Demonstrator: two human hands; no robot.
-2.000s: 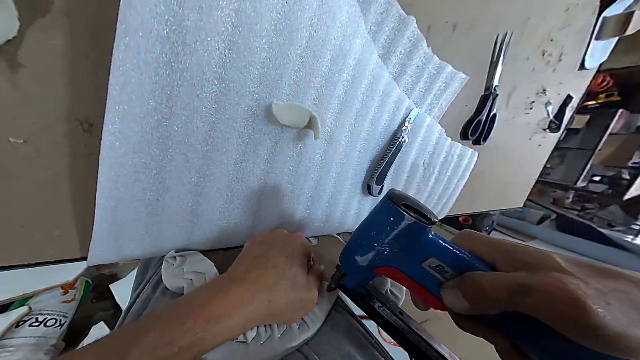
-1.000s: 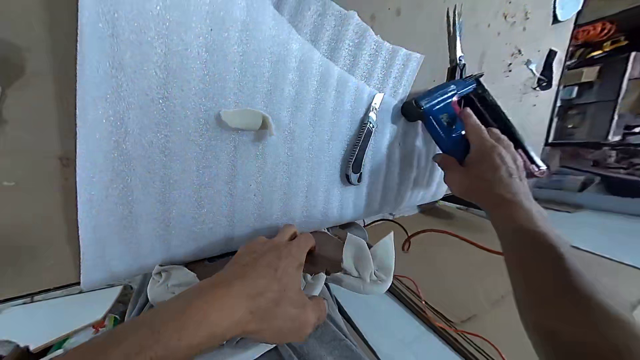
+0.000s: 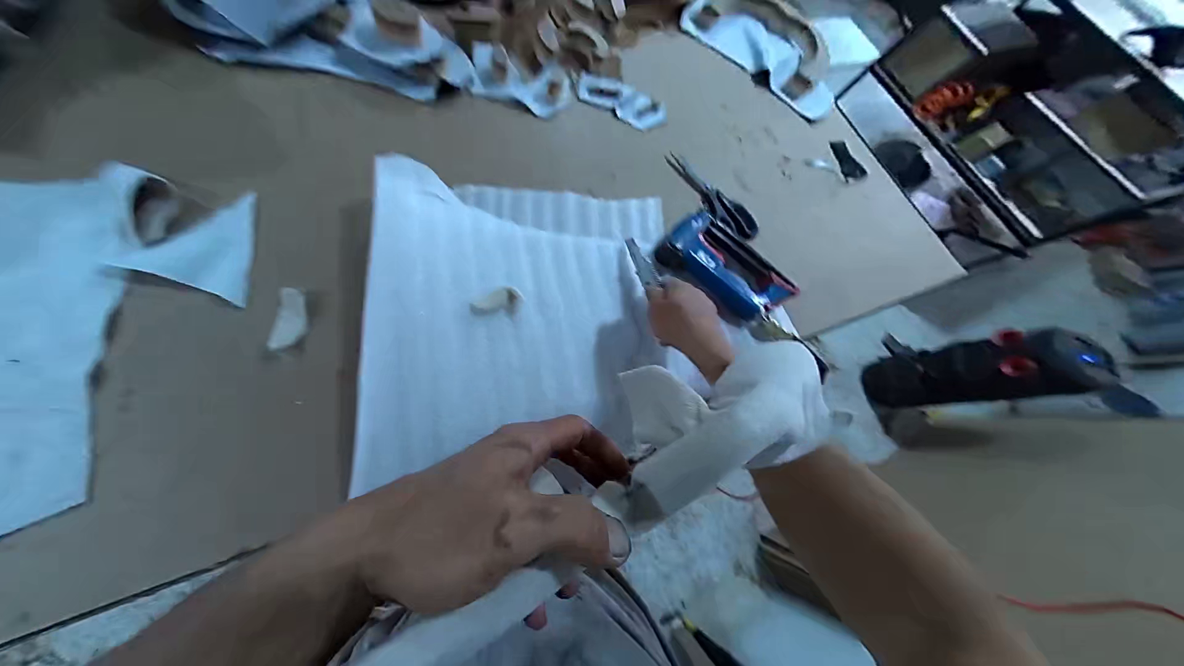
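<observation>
My left hand (image 3: 504,518) grips a piece covered in off-white fabric (image 3: 731,439) close to my lap. My right hand (image 3: 689,324) reaches past that piece to the utility knife (image 3: 643,264), its fingers on the knife's handle; the blade end points up and left. Just right of it lies the blue pneumatic stapler (image 3: 717,273), with black scissors (image 3: 726,208) beyond. White foam sheet (image 3: 462,370) spreads under the knife, and a small cream scrap (image 3: 497,300) rests on the sheet. My left fingertips are partly hidden by the fabric.
Cut white sheet material (image 3: 55,333) and a small pale scrap (image 3: 289,319) lie at left on the table (image 3: 277,139). Several cut pieces are piled at the far edge (image 3: 499,79). Shelves (image 3: 1027,129) stand at right, near a black device with red parts (image 3: 1008,365). An orange hose (image 3: 1101,607) crosses lower right.
The stapler, in my right hand before, now lies on the table out of its grasp. My right hand has gone to the knife. The view now takes in more of the table.
</observation>
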